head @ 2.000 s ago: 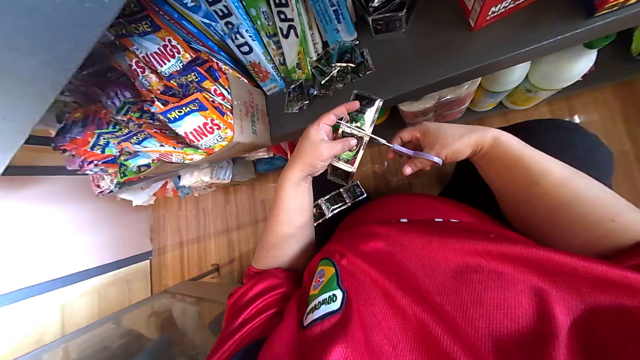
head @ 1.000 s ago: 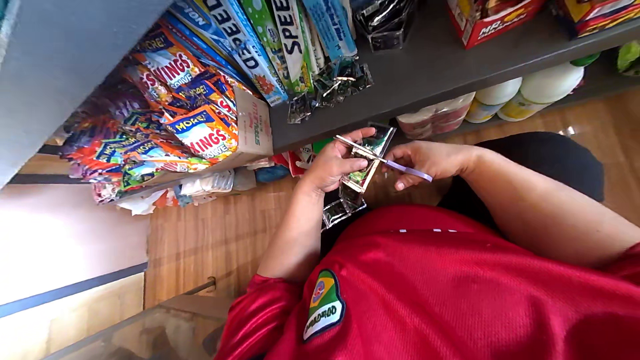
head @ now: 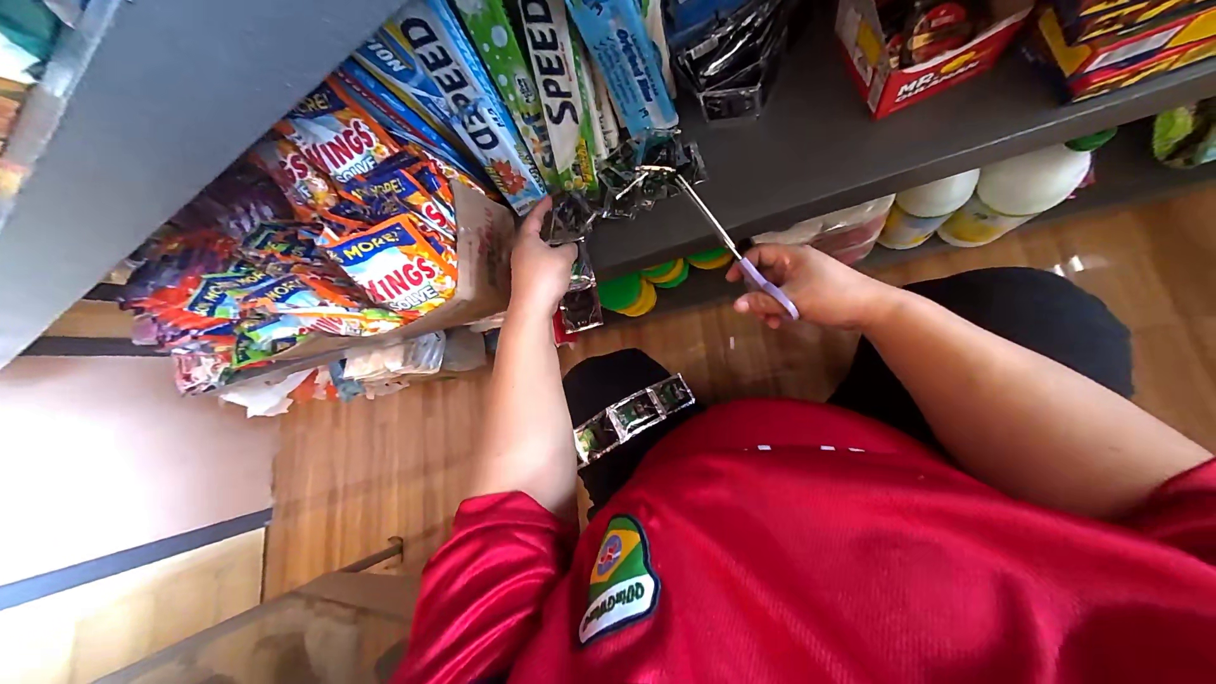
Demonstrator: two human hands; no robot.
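My right hand (head: 807, 285) grips scissors (head: 766, 283) by their purple handle, with the metal blades reaching up-left toward a pile of small dark sachets (head: 655, 176) on the shelf edge. My left hand (head: 543, 261) is at the shelf's front edge, beside the cardboard box (head: 483, 252) of orange packets. Dark foil sachets (head: 581, 294) hang just right of its fingers; whether the fingers pinch them is hard to see. A strip of joined silvery sachets (head: 635, 412) lies across my dark-clothed leg.
Toothpaste boxes (head: 475, 104) stand behind the sachet pile on the grey shelf (head: 788, 142). Black plastic packets (head: 730, 71) and a red carton (head: 936, 71) sit farther right. White bottles (head: 1031, 190) are on the lower level. Orange packets (head: 394, 266) fill the box at left.
My left hand has moved from the sachets held at the scissors to the shelf edge by the box. The scissors no longer cross those sachets; their blades now point at the shelf pile.
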